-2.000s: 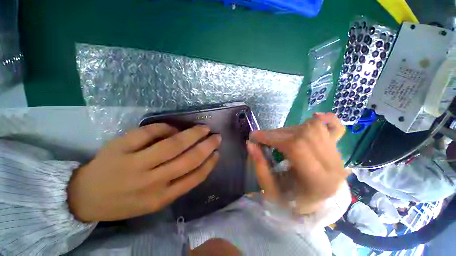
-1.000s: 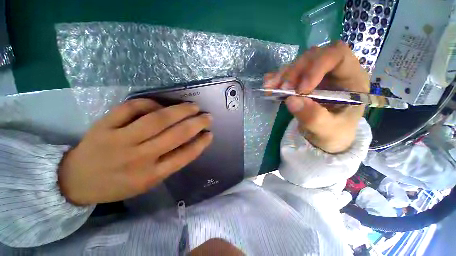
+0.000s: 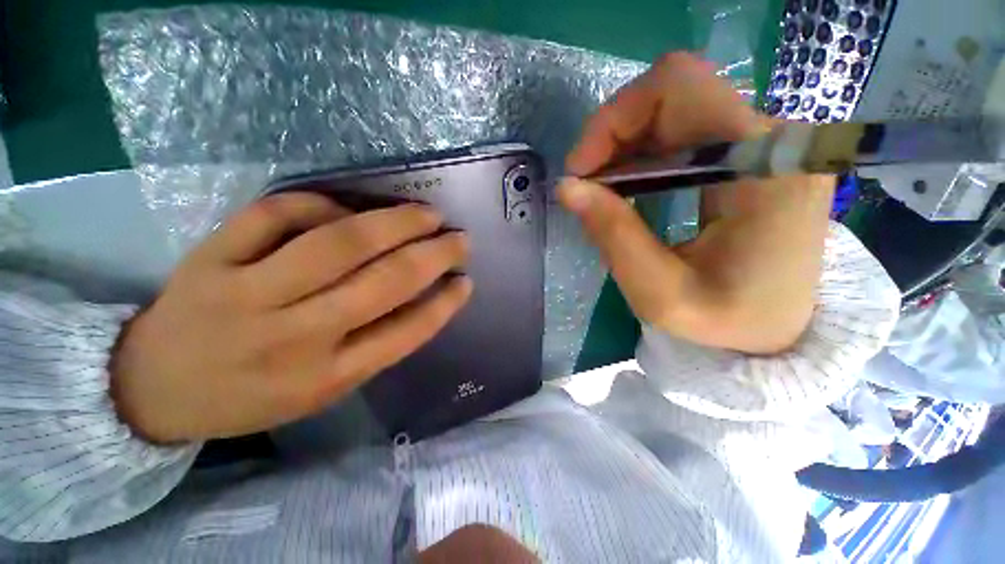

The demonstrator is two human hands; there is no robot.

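Note:
A dark grey tablet point(image 3: 496, 297) lies back up on bubble wrap point(image 3: 320, 94) and a flat white sheet point(image 3: 66, 220). Its camera opening point(image 3: 519, 194) shows at the upper right corner. My left hand point(image 3: 298, 308) lies flat on the tablet's back, fingers slightly apart. My right hand point(image 3: 705, 220) is just right of that corner, with thumb and index finger closed on slim tweezers point(image 3: 683, 174). The tweezers' rear end runs right and looks large and blurred. Their tip is at the fingertips beside the camera corner; whether it holds anything cannot be told.
A silver lens sheet with dark round parts point(image 3: 832, 55) lies at the upper right. A white control box point(image 3: 937, 77) is beside it, partly behind the tweezers. A black hose point(image 3: 915, 476) curves at the lower right. A green mat point(image 3: 617, 22) lies beneath.
Two seconds ago my right fingers touched the tablet's corner edge. They moved away right with the tweezers, then back left close to the corner. The view has shifted, so the tablet sits higher.

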